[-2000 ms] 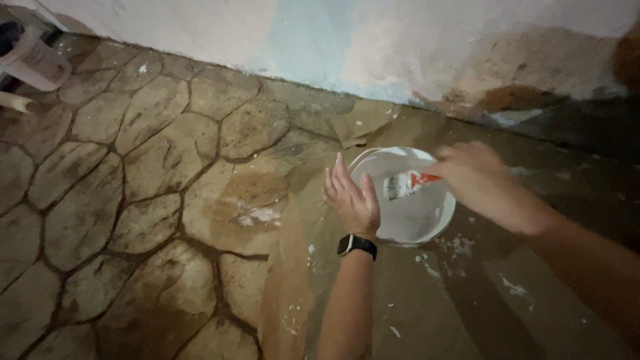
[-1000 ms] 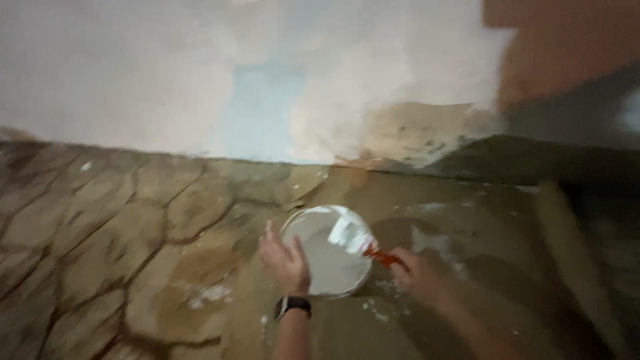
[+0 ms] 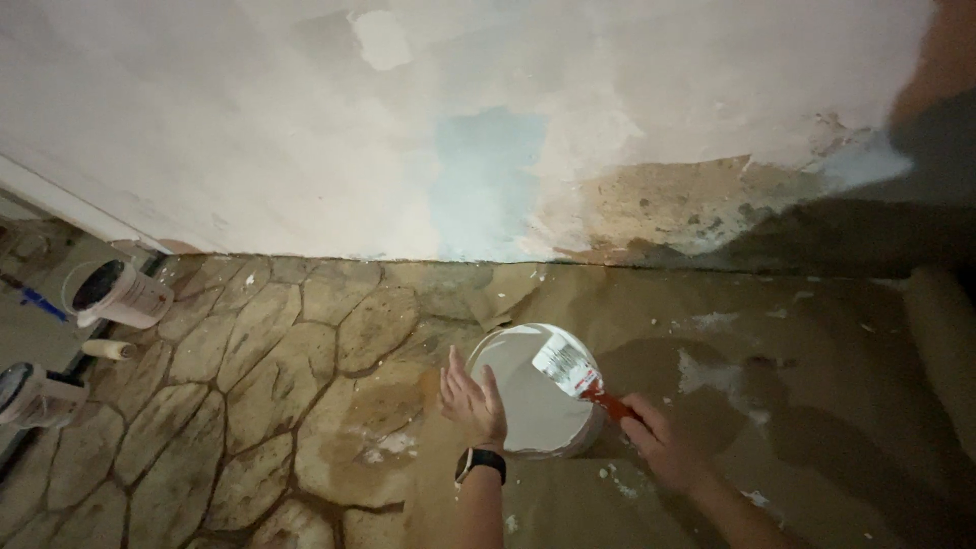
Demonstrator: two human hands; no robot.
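A round bucket of white paint (image 3: 526,412) stands on a brown floor covering near the wall. Beside its left rim is my left hand (image 3: 474,404), fingers apart, with a dark watch on the wrist; whether it touches the rim I cannot tell. My right hand (image 3: 657,438) grips the red handle of a flat paintbrush (image 3: 568,364) at the bucket's right. White paint coats the bristles, which lie over the right part of the bucket's opening and point up and left.
The patchy wall (image 3: 320,152) rises ahead, with a pale blue patch and a bare brown area. Stone-patterned flooring (image 3: 259,358) spreads left. Two pails, one pale (image 3: 126,293) and one lower (image 3: 42,396), stand far left near a paint roller (image 3: 109,349) and a blue-handled tool (image 3: 42,301).
Two seconds ago the brush was lower inside the bucket; now it is over the right rim with its white-coated bristles plainly visible. My left hand remains beside the bucket. The view has tilted up toward the wall.
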